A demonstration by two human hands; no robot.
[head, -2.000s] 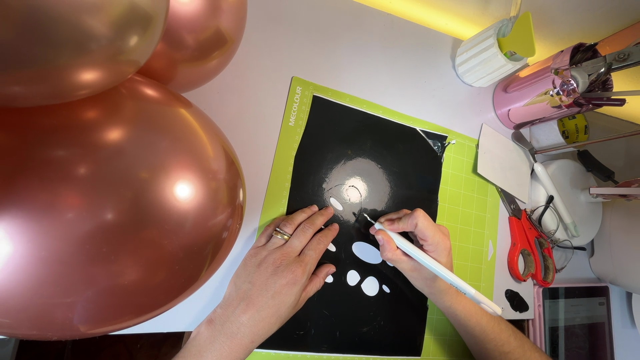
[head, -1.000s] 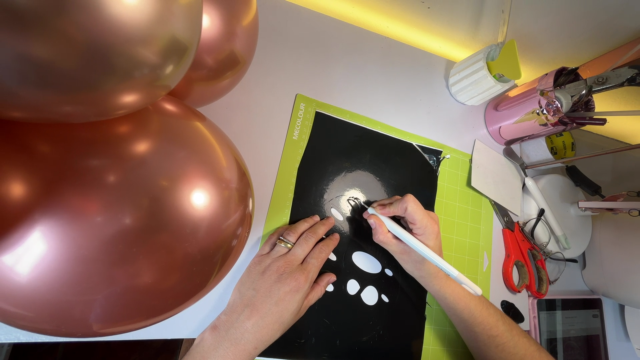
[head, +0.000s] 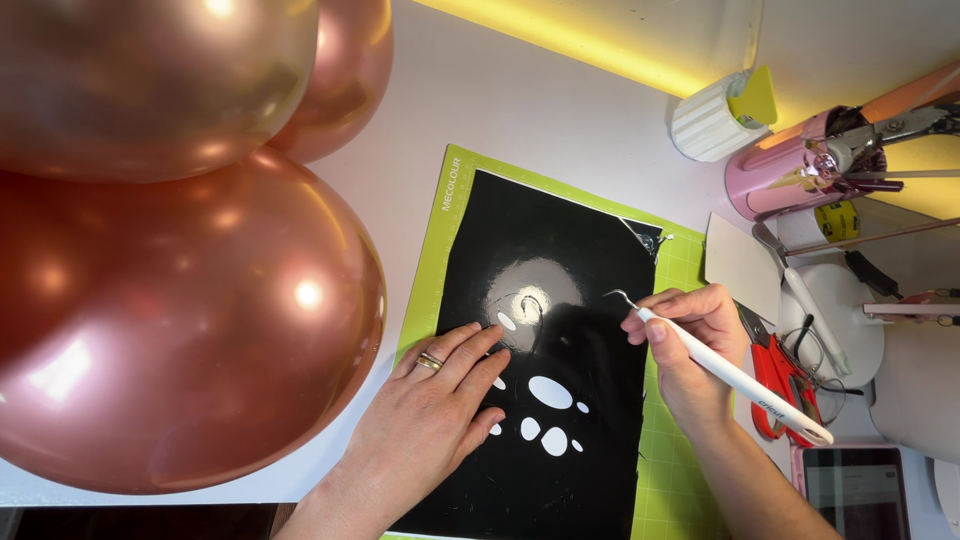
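A glossy black vinyl sheet (head: 555,217) lies on a green cutting mat (head: 424,300). White oval openings show in the sheet, and thin curved cut lines run through its shiny glare spot. My left hand (head: 442,405) rests on the sheet's left side with fingers spread, pressing it and covering part of some openings. My right hand (head: 694,349) grips a white Cricut weeding tool (head: 739,379), whose hooked metal tip is above the sheet, right of the glare spot. The sheet's top right corner is crumpled or lifted.
Large metallic rose balloons (head: 187,322) fill the left side. At the right are red-handled scissors (head: 784,382), a pink cup of tools (head: 780,169), a white ribbed container (head: 709,120), a white card (head: 742,262), eyeglasses (head: 817,375) and a tablet-like device (head: 855,487).
My right hand has moved right with the weeding tool, taking its tip away from the cut lines near the glare spot. My left hand stays on the sheet.
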